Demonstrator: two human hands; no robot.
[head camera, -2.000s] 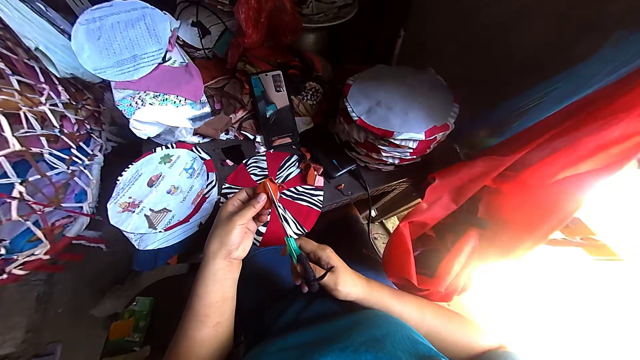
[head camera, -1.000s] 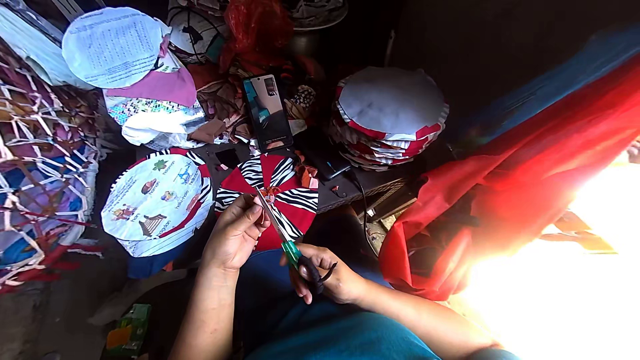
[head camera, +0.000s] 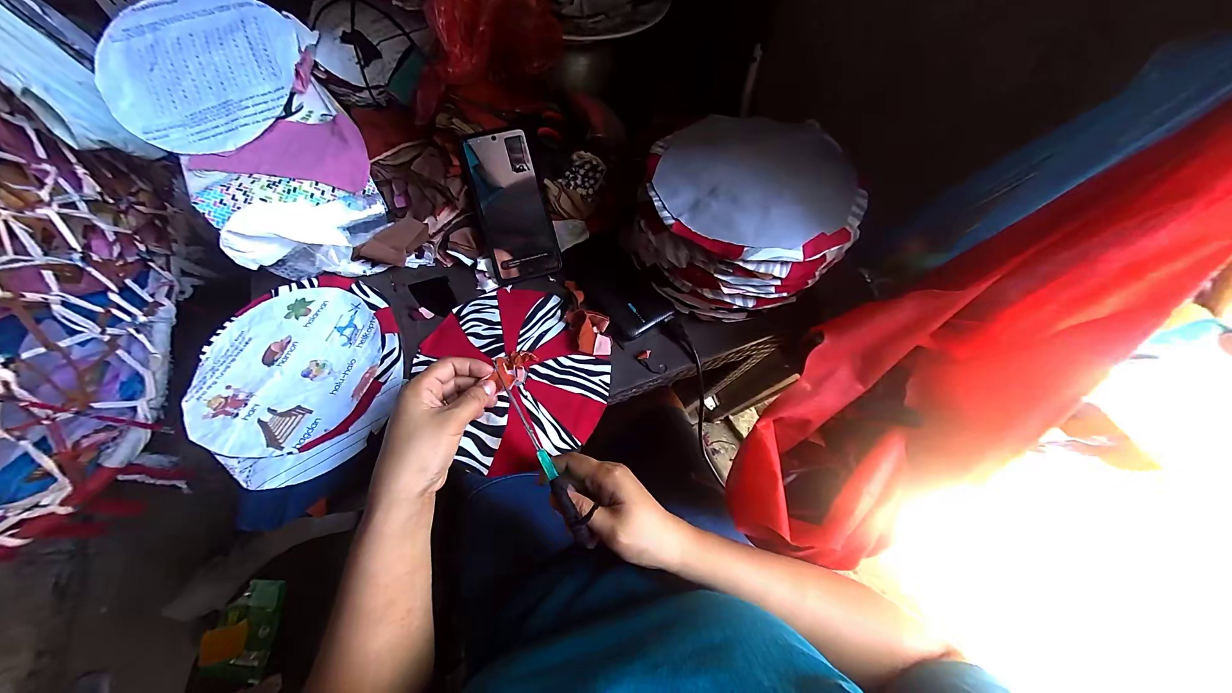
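A round patchwork piece (head camera: 577, 378) of red and zebra-print fabric wedges lies at the table's near edge, in front of me. Over its left part, my left hand (head camera: 438, 414) pinches a small orange-red fabric scrap (head camera: 505, 373) between thumb and fingertips. My right hand (head camera: 616, 505) is closed around the handles of a pair of scissors (head camera: 546, 464) with green and dark handles. Their narrow blades point up and left to the scrap, near the centre of the patchwork. Whether the blades touch the scrap is hard to tell. More small orange scraps (head camera: 589, 330) lie on the patchwork's upper right rim.
A smartphone (head camera: 510, 207) rests on cloth scraps behind the patchwork. Stacked round fabric pieces (head camera: 756, 192) stand at back right, paper-topped round pieces (head camera: 289, 375) at left. A power bank (head camera: 635, 313) with a cable is beside the patchwork. Red cloth (head camera: 866, 433) hangs at right.
The orange-red scrap at my left fingertips stood higher and larger two seconds ago. Both hands stay over the patchwork, with the scissors still in my right hand.
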